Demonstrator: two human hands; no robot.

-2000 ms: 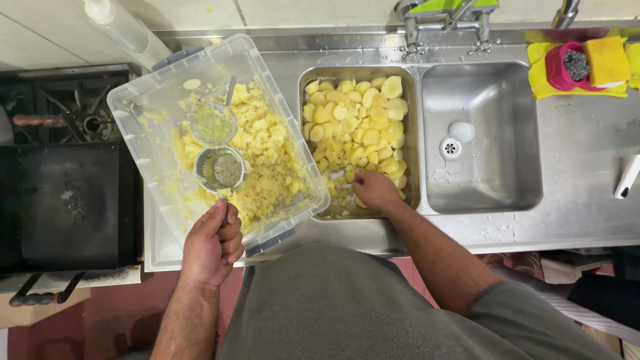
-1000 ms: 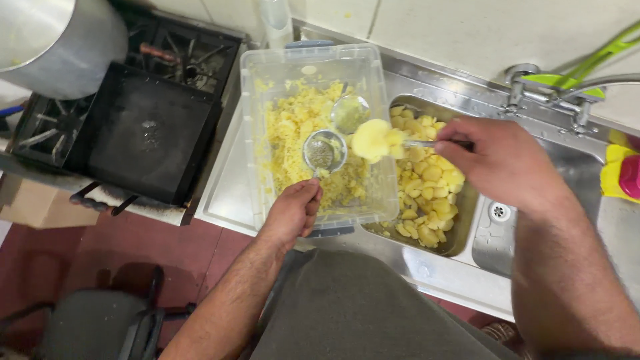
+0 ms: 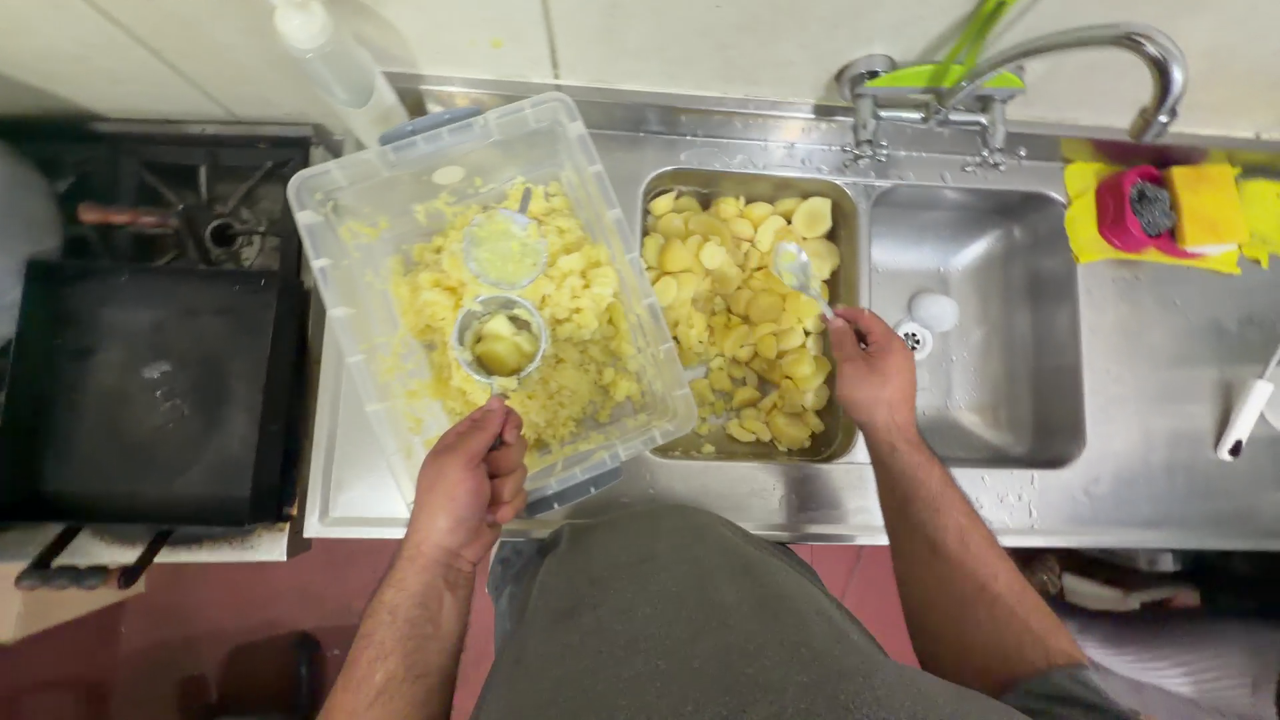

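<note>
My left hand [image 3: 478,482] grips the handle of a potato ricer [image 3: 500,342], whose round basket holds sliced potato pieces. Its other round part [image 3: 505,248] lies folded back over the food. The ricer is above a clear plastic bin [image 3: 630,300] of mashed potato [image 3: 590,330]. My right hand [image 3: 872,368] holds a metal spoon [image 3: 797,270] by its handle, with the bowl over sliced potatoes [image 3: 765,305] in the left sink basin [image 3: 852,215].
At left a black square pan [image 3: 140,390] sits on the stove [image 3: 200,190]. Right of the potatoes is a second basin [image 3: 985,400], under a curved faucet [image 3: 1090,38]. A sponge [image 3: 1205,205], a pink scrubber holder [image 3: 1118,210] and a white-handled tool [image 3: 1245,420] lie farther right. A plastic bottle [image 3: 335,65] stands behind the bin.
The spoon carried potato toward the ricer one second ago; now it is back over the left basin. Potato pieces now fill the ricer basket. The view has shifted noticeably.
</note>
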